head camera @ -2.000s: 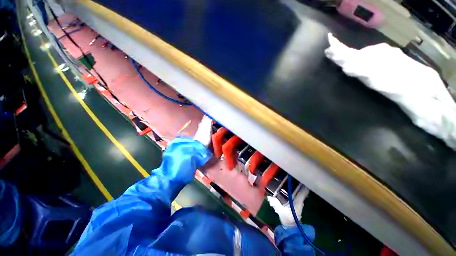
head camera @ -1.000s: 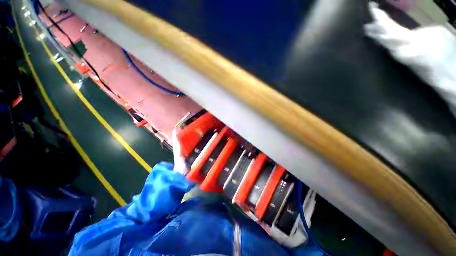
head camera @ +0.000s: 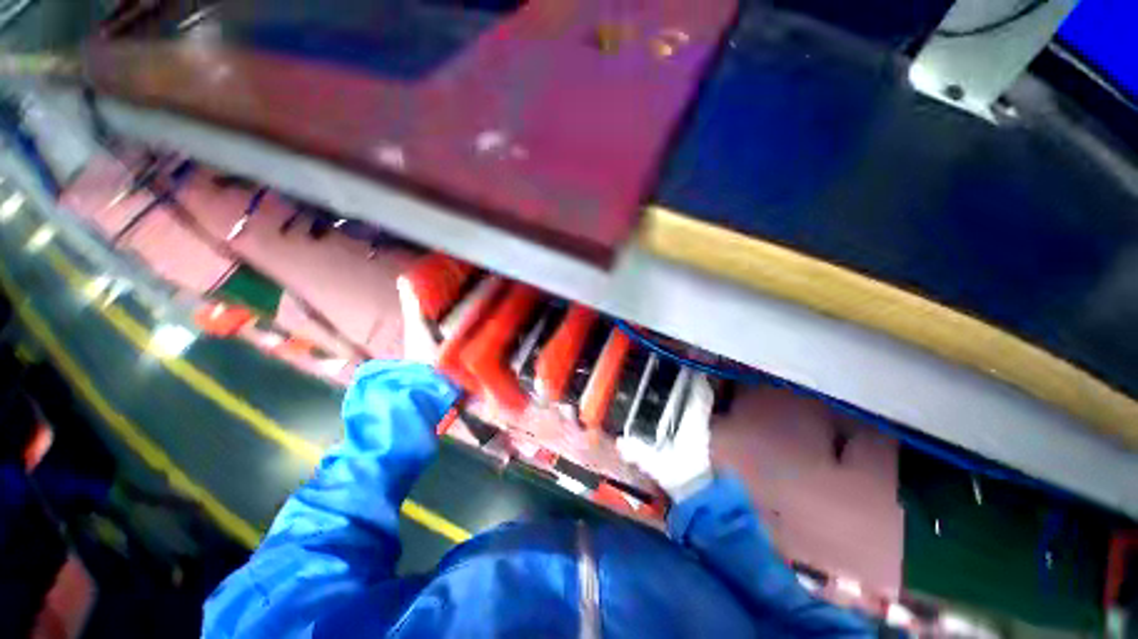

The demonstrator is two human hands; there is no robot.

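Note:
A row of several flat black boxes in orange-red trays stands on edge on the pink shelf under the bench. My left hand, in a white glove, presses on the left end of the row. My right hand, also white-gloved, holds the right end. The row is clasped between both hands. The upper rear of the row is hidden under the bench edge, and the picture is blurred.
The wood-edged bench overhangs the shelf, with a dark red board on top. A blue cable runs along below the bench edge. Green floor with yellow lines lies at left. A blue screen shows at the upper right.
The view has shifted along the bench. The row, tilted out in front of the bench edge one second ago, is now back over the pink shelf, still between both hands.

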